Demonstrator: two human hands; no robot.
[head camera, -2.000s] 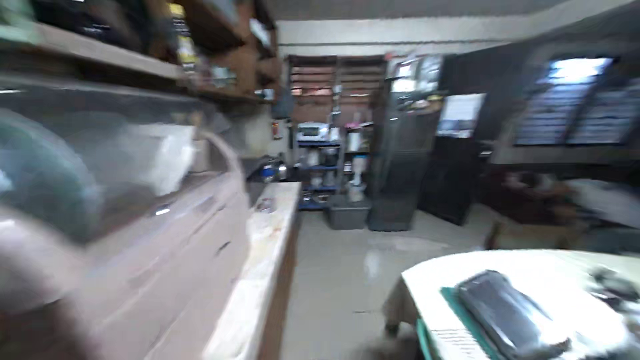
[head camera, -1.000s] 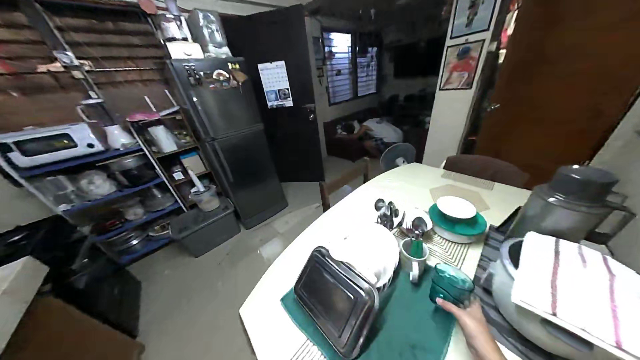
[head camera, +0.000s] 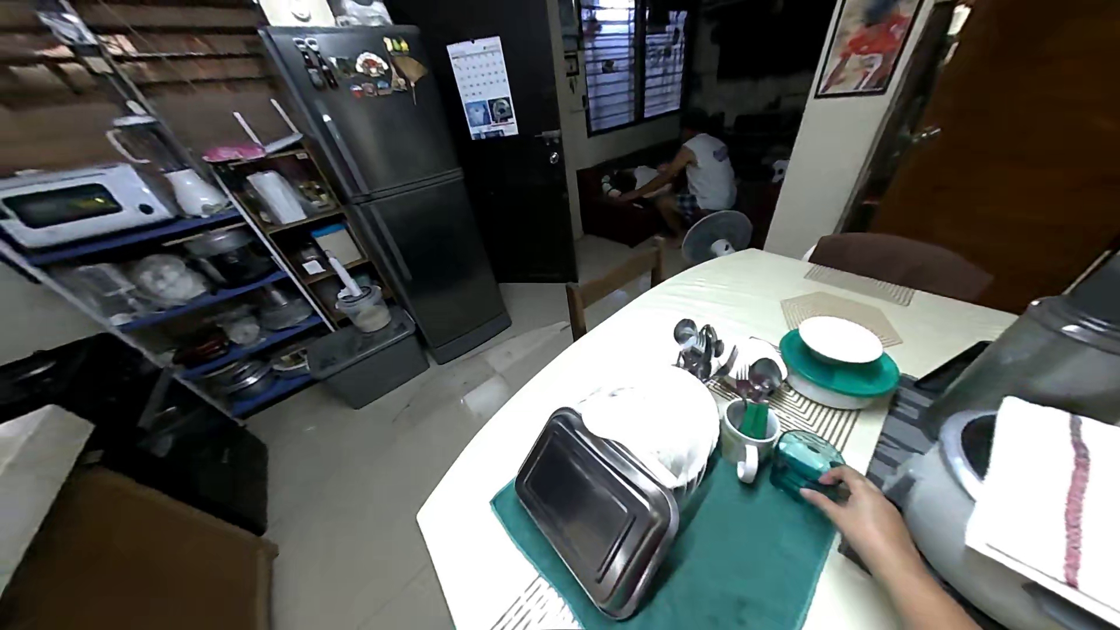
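Observation:
My right hand (head camera: 853, 507) reaches in from the lower right, its thumb and fingers on the near rim of a teal glass bowl (head camera: 801, 464). The bowl sits tilted at the edge of a green cloth (head camera: 726, 560). Just left of it stands a white mug (head camera: 749, 442) with spoons and a fork in it. Further left, a dark metal baking tray (head camera: 595, 516) leans against white plates (head camera: 661, 420). Behind the mug more cutlery (head camera: 698, 350) stands upright. A white bowl (head camera: 840, 339) rests on a green lid (head camera: 801, 363) over a white dish. My left hand is out of view.
At the right, a large pot (head camera: 932, 516) carries a striped towel (head camera: 1037, 490), with a metal container (head camera: 1050, 350) behind. Chairs (head camera: 612, 284) border the table (head camera: 490, 477). Beyond are a refrigerator (head camera: 394, 175), shelves with a microwave (head camera: 83, 206), a fan (head camera: 717, 236) and a seated person (head camera: 707, 171).
The view has swung right and down onto the table since the oldest frame. My right hand, absent in that frame, is at the teal bowl in both later ones.

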